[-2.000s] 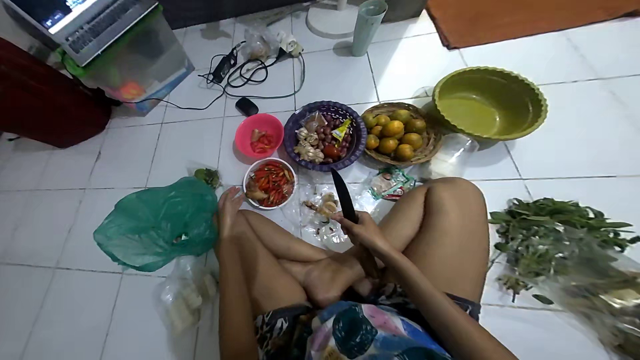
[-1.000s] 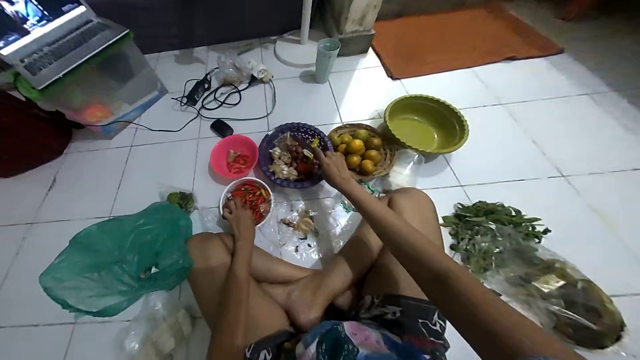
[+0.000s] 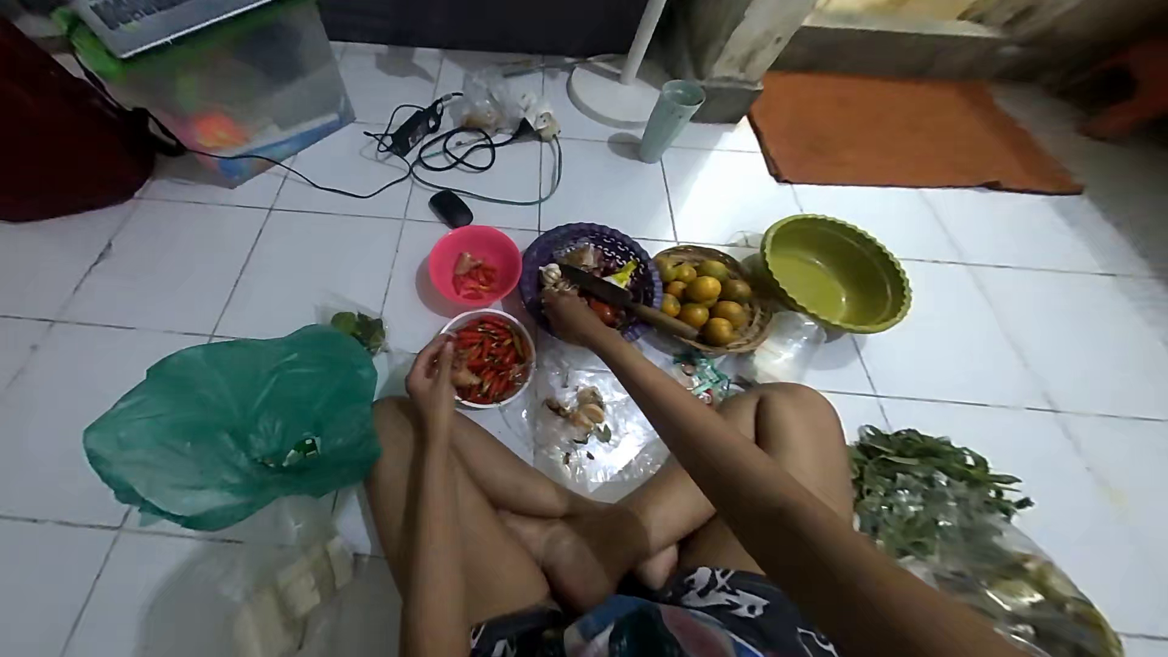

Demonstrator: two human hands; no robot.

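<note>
My left hand [image 3: 431, 367] is at the left rim of a white bowl of red chilies [image 3: 494, 358]; whether its fingers hold anything cannot be told. My right hand [image 3: 568, 313] reaches into the purple basket [image 3: 652, 283], its fingers at the garlic [image 3: 551, 276]; its grip is hidden. A knife with a wooden handle [image 3: 663, 321] lies across this basket, its dark blade over the contents. A pink bowl with cut red pieces [image 3: 474, 265] stands behind the white bowl. Right of the purple basket is a wicker basket of orange-green citrus fruits [image 3: 703, 290]. Peelings [image 3: 584, 412] lie on clear plastic before me.
An olive-green basin [image 3: 835, 274] stands at the right. A green plastic bag [image 3: 237, 420] lies at the left, leafy greens [image 3: 931, 474] at the right. Cables [image 3: 465, 155], a mouse [image 3: 451, 208], a green tumbler [image 3: 672, 120] and an orange mat [image 3: 903, 132] are farther back.
My left hand has come from my knee to the white bowl. My right hand, which held the knife upright over my lap, has moved to the purple basket, and the knife now lies there.
</note>
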